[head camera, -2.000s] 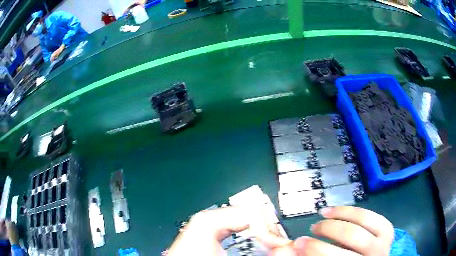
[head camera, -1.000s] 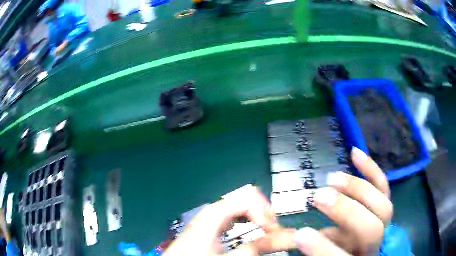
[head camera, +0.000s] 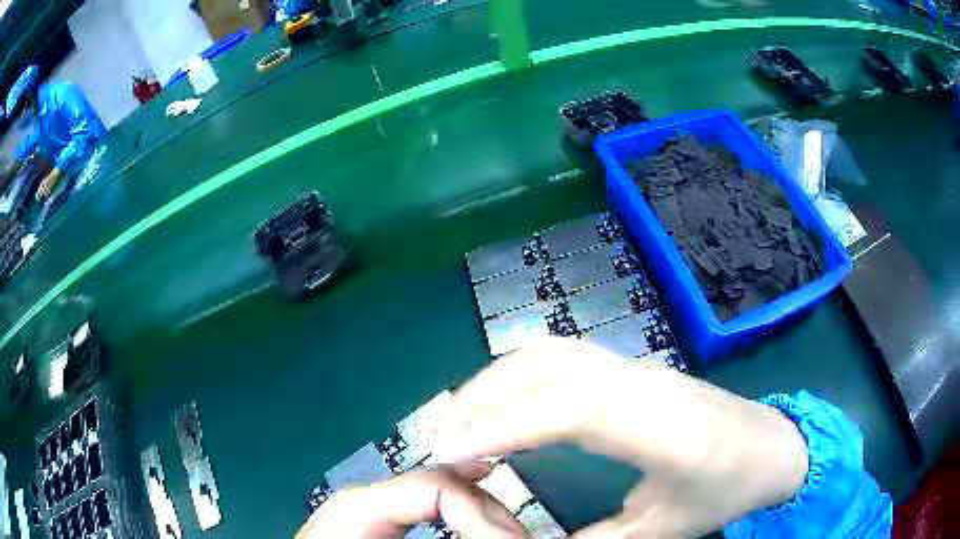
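Observation:
A joined panel of silver boards (head camera: 358, 468) shows under and around my hands at the bottom centre. My left hand (head camera: 405, 507) is at the bottom edge, bent over this panel with its fingers closed on it; part of the hand is cut off. My right hand (head camera: 632, 426), blue cuff at the wrist, arches over from the right, its fingers pointing left above the left hand. Its fingertips are blurred and partly hidden, so its hold cannot be told. A second panel of silver boards (head camera: 516, 290) lies beyond it, beside the blue bin (head camera: 674, 263) of dark flat pieces (head camera: 726, 226).
Black housings (head camera: 300, 242) stand spaced along the green bench, one behind the bin (head camera: 602, 114). A tray with black rectangles (head camera: 72, 463) and pale strips (head camera: 198, 468) lie left. Dark sheets (head camera: 911, 326) lie right. A green rail (head camera: 347, 121) crosses beyond. A person in blue (head camera: 63, 121) is far left.
The view has turned, moving the bin and laid panel left and up in the picture. My right hand has swung from beside the laid panel to over my left hand, its fingers now pointing left.

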